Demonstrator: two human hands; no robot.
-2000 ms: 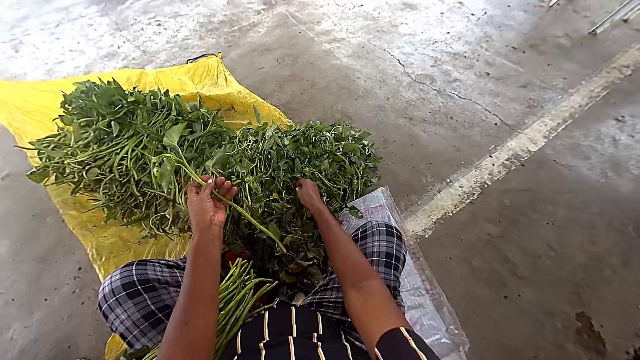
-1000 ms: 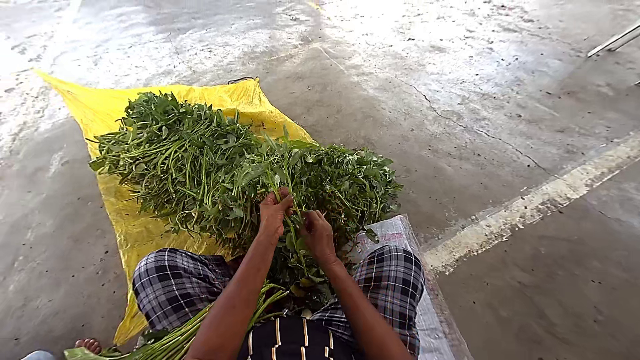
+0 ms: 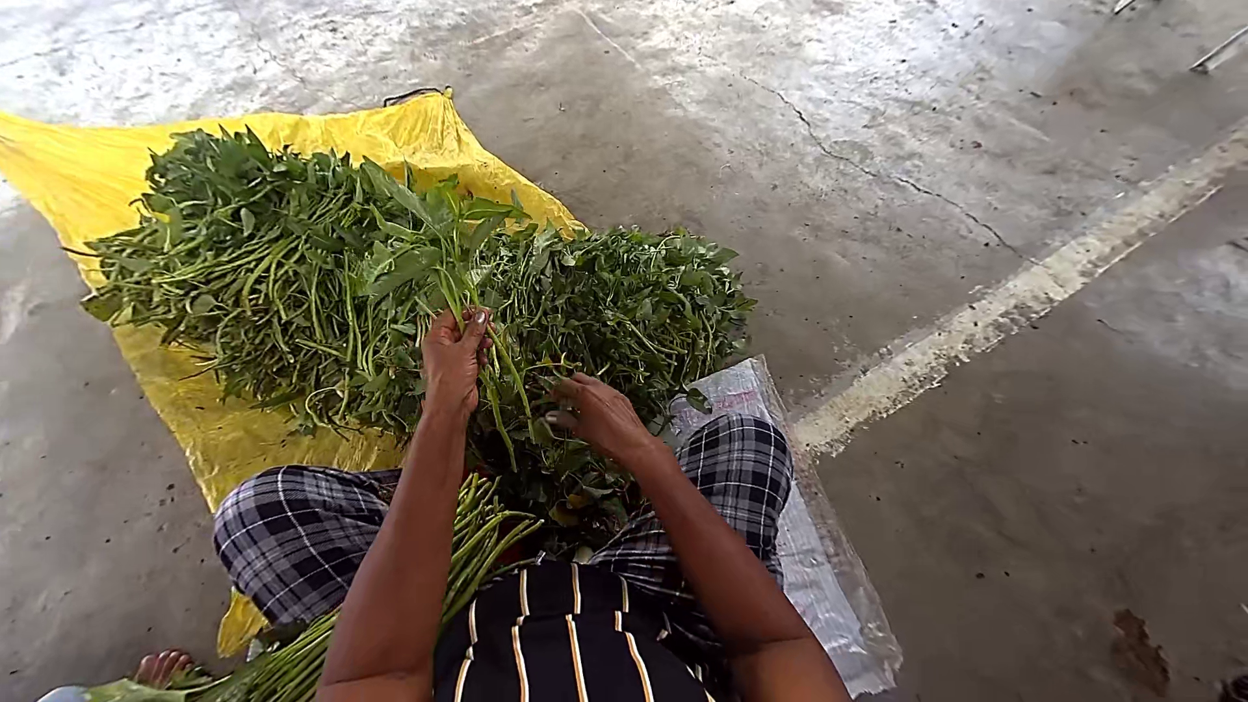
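Observation:
My left hand (image 3: 456, 361) is closed around a few long green stems of a leafy vegetable (image 3: 453, 263), leaves upward and cut ends hanging below the fist. To its right and slightly lower, my right hand (image 3: 597, 414) has its fingers curled beside the stem ends; whether it holds a leaf or stem cannot be made out. Behind both hands lies a large heap of leafy greens (image 3: 283, 263), which continues as a darker leafy pile (image 3: 624, 302) on the right. A bundle of long green stems (image 3: 312, 653) rests by my left thigh, partly behind my left forearm.
A yellow woven sheet (image 3: 175, 409) lies under the heap. A whitish plastic sack (image 3: 819, 565) is beneath my right leg. My bent knees in plaid cloth (image 3: 302, 541) flank the work. Around is a cracked concrete floor (image 3: 975, 468) with a pale painted line (image 3: 1014, 302). A bare foot (image 3: 161, 668) shows at lower left.
One second ago my hands were close together at the stems; now they are apart, with my right hand lower and to the right. Two seconds ago my left hand held a single long stem.

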